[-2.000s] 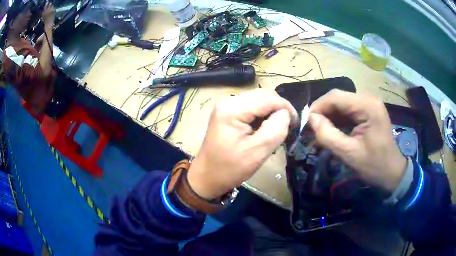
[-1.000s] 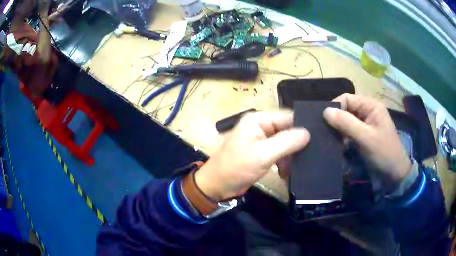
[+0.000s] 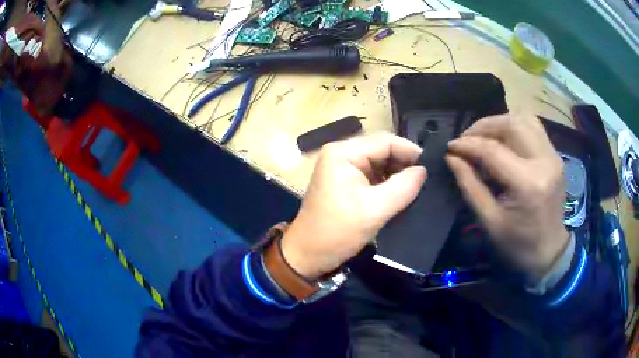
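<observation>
A dark, flat foam pad (image 3: 413, 227) with a pale lower edge lies tilted over the left part of the black housing shell (image 3: 448, 91). My left hand (image 3: 361, 199) pinches the pad near its upper edge with thumb and finger. My right hand (image 3: 515, 185) is just right of the pad, blurred, its thumb and fingertips close together; whether it holds anything cannot be told. A blue light glows on the circuit board (image 3: 450, 279) at the shell's near edge. Red wires show partly beneath my right hand.
A silver-framed speaker driver (image 3: 573, 180) sits right of the shell. A black bar (image 3: 329, 133), blue-handled pliers (image 3: 242, 108) and a long black tapered tool (image 3: 301, 60) lie left. Green circuit boards (image 3: 259, 33) and a tape roll (image 3: 531, 47) are behind. A red stool (image 3: 105, 150) stands left.
The pad has moved down and left and tilted, from upright between both hands. My right hand has come off its upper corner. The bench view has shifted upward.
</observation>
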